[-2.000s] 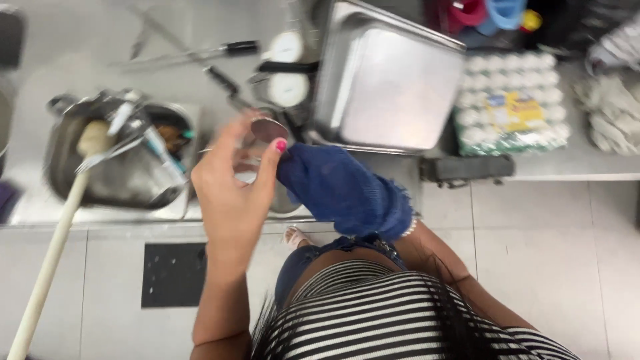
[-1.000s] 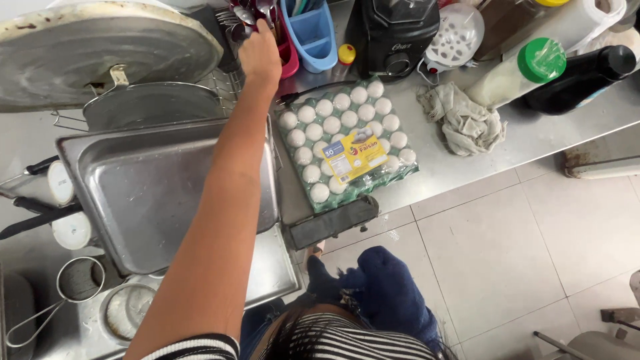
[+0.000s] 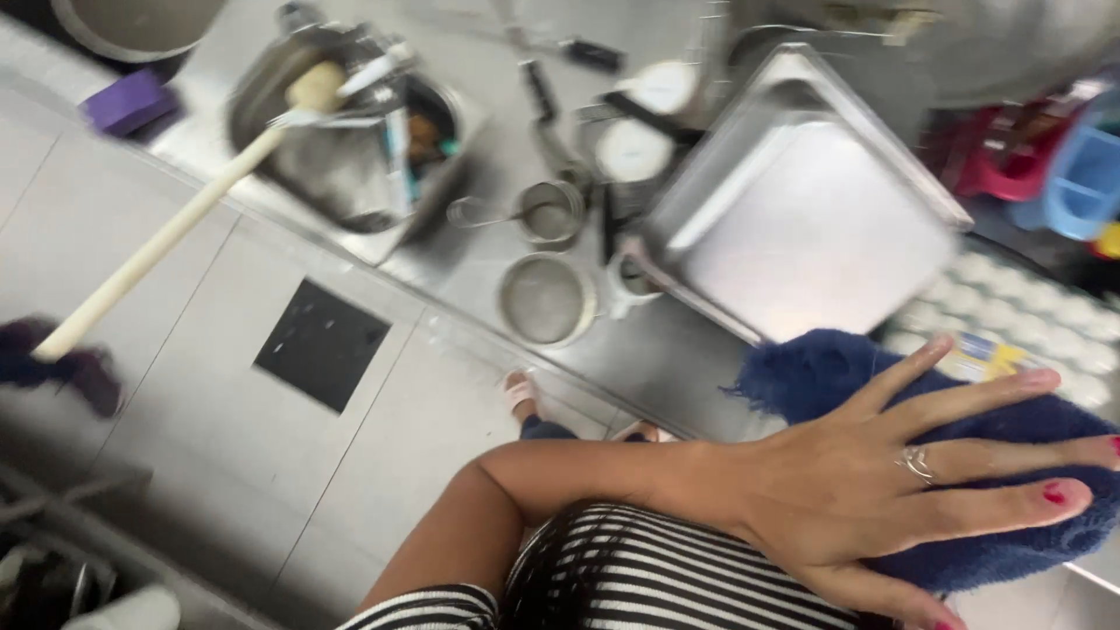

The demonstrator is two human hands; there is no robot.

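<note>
My left hand (image 3: 910, 481) reaches across my body to the right, its back to the camera and its fingers spread. It lies over a dark blue cloth (image 3: 805, 363) and appears to rest on it; rings show on one finger. My right hand is not visible; the cloth may cover it. Beyond the cloth, a rectangular metal pan (image 3: 814, 227) sits on the steel counter. The egg tray (image 3: 1024, 306), bearing a label, is partly hidden behind the cloth and fingers.
A steel sink (image 3: 341, 175) holds utensils and a long wooden-handled tool (image 3: 175, 227). Near it are a purple sponge (image 3: 131, 103), a strainer (image 3: 551, 213) and a round metal container (image 3: 547, 299). Red (image 3: 1006, 157) and blue (image 3: 1085, 175) holders stand far right. A foot (image 3: 521, 394) shows below.
My left hand has left the cutlery in the red holder, where it was a second ago, and is now over the blue cloth. The view has swung back left toward the sink.
</note>
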